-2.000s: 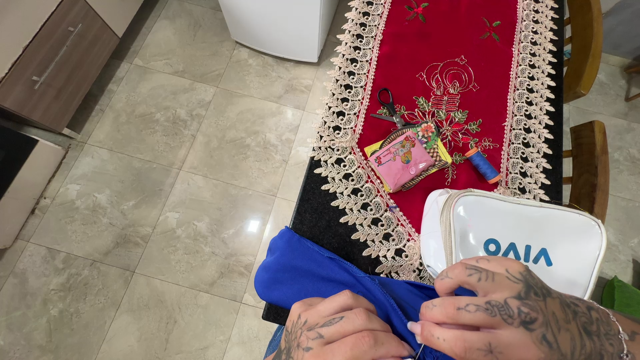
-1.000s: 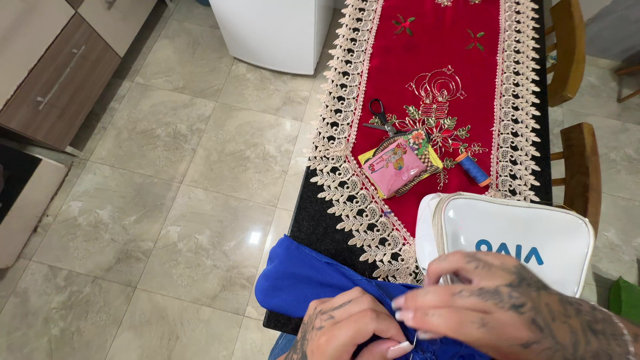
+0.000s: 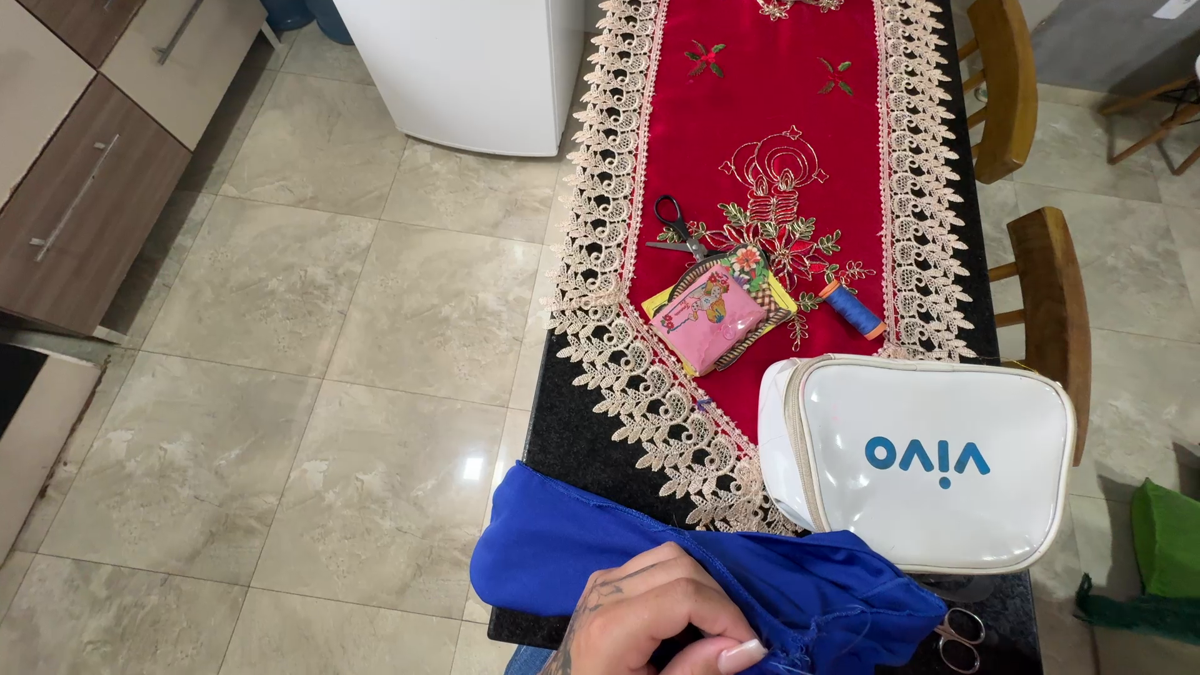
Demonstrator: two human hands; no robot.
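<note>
My left hand (image 3: 656, 619), at the bottom centre, pinches royal-blue fabric (image 3: 581, 544) near a seam with loose threads. The fabric lies over the near edge of the table, and my right hand is out of view. Just beyond the fabric, to the right, is a white zipped pouch (image 3: 937, 506) with blue lettering. On the red table runner (image 3: 750, 112) lie a blue thread spool (image 3: 851, 311), a pink packet (image 3: 708, 323) on a patterned item, and black-handled scissors (image 3: 677, 225). Metal scissor handles (image 3: 960, 639) show beside the fabric at lower right.
The black table top (image 3: 581, 441) shows under the runner's lace border (image 3: 647, 422). Wooden chairs (image 3: 1050, 300) stand along its right side. A white appliance (image 3: 459, 75) and drawers (image 3: 84, 197) stand across the tiled floor, with a green item (image 3: 1167, 539) at right.
My right hand, over the fabric in both earlier frames, has left the view. My left hand still holds the fabric, and more of the pouch and the metal scissor handles now show.
</note>
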